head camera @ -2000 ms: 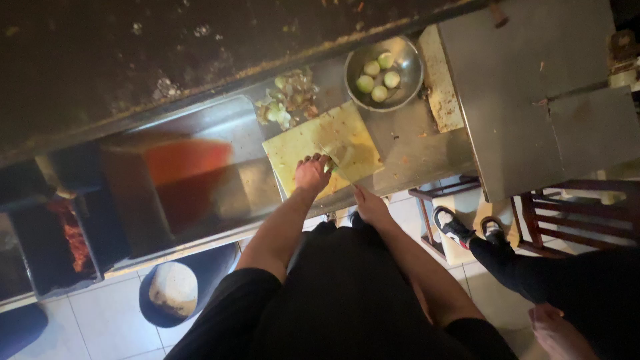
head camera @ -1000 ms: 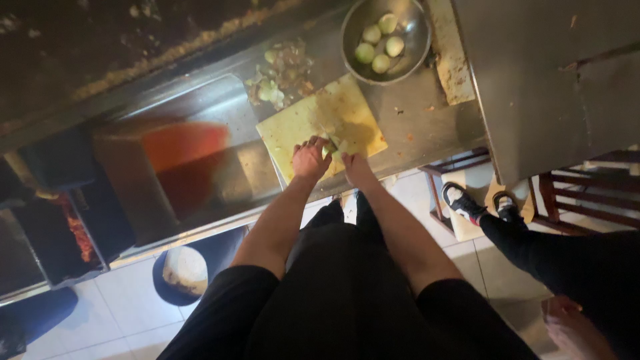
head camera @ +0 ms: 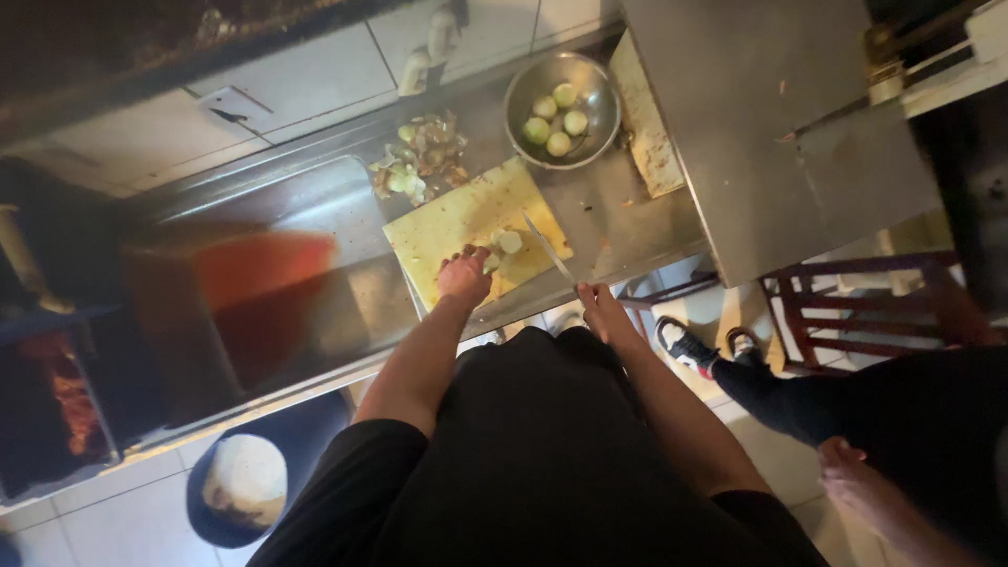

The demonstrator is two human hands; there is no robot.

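Note:
My left hand rests over a piece of peeled onion near the front edge of a yellow cutting board. Right beside that piece lies a cut onion piece with its pale face showing. My right hand grips the handle of a kitchen knife, whose blade points up and left over the board's right side, apart from the onion. Behind the board is a heap of onion skins and trimmings. A metal bowl at the back holds several peeled onions.
A steel sink with reddish contents is on the left. Below it stands a dark bin. A grey metal surface is at the right, near a slatted wooden chair. Another person's hand and legs are at the lower right.
The knife has moved off the onion to the right with my right hand, and the cut piece now shows. The view takes in more of the tiled wall behind.

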